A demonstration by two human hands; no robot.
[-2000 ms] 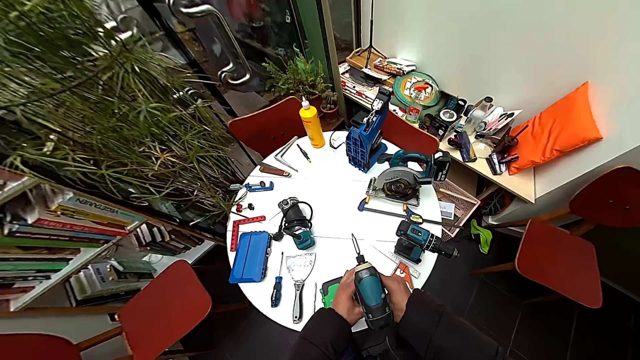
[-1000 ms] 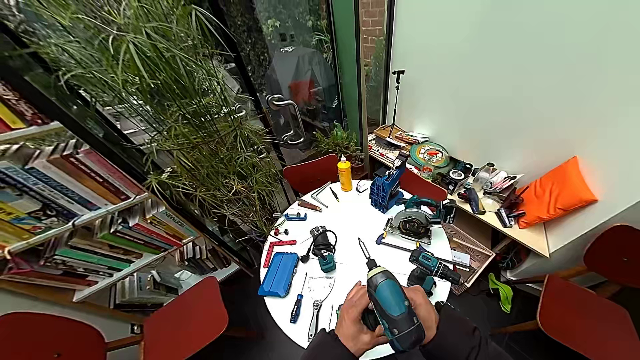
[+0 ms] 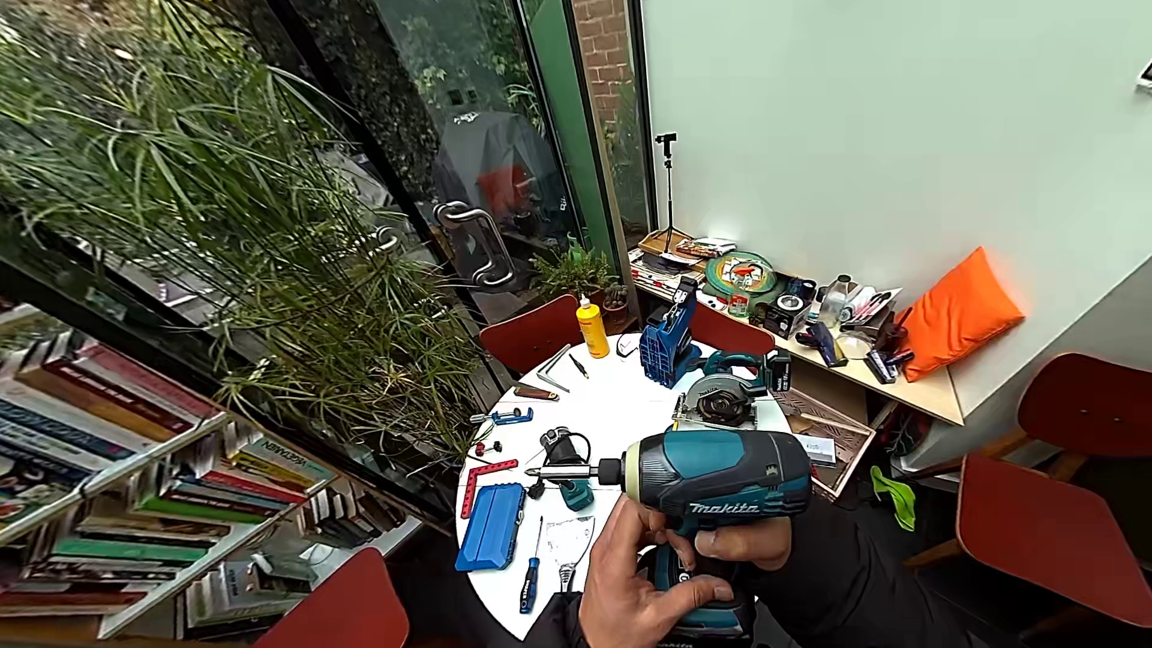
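A teal and black Makita impact driver (image 3: 720,472) is held up close to the camera, its screwdriver bit pointing left over the round white table. My left hand (image 3: 634,576) grips it low, around the handle and battery area. My right hand (image 3: 747,544) holds it from behind, at the top of the handle under the motor housing. Behind and below the bit lies a corded-looking teal power tool (image 3: 574,490). A blue plastic case (image 3: 491,526), a blue-handled screwdriver (image 3: 529,583) and a broad metal scraper (image 3: 569,544) lie to the left of my left hand.
A cordless circular saw (image 3: 724,400), a blue clamp-like jig (image 3: 668,346), a yellow bottle (image 3: 592,327) and a red square (image 3: 477,481) are on the table. Red chairs (image 3: 346,612) surround it. A cluttered shelf (image 3: 936,396) with an orange cushion (image 3: 963,315) runs along the wall.
The driver has been raised nearer the camera and turned from pointing away to pointing left, with both hands on it throughout. The view has tilted up.
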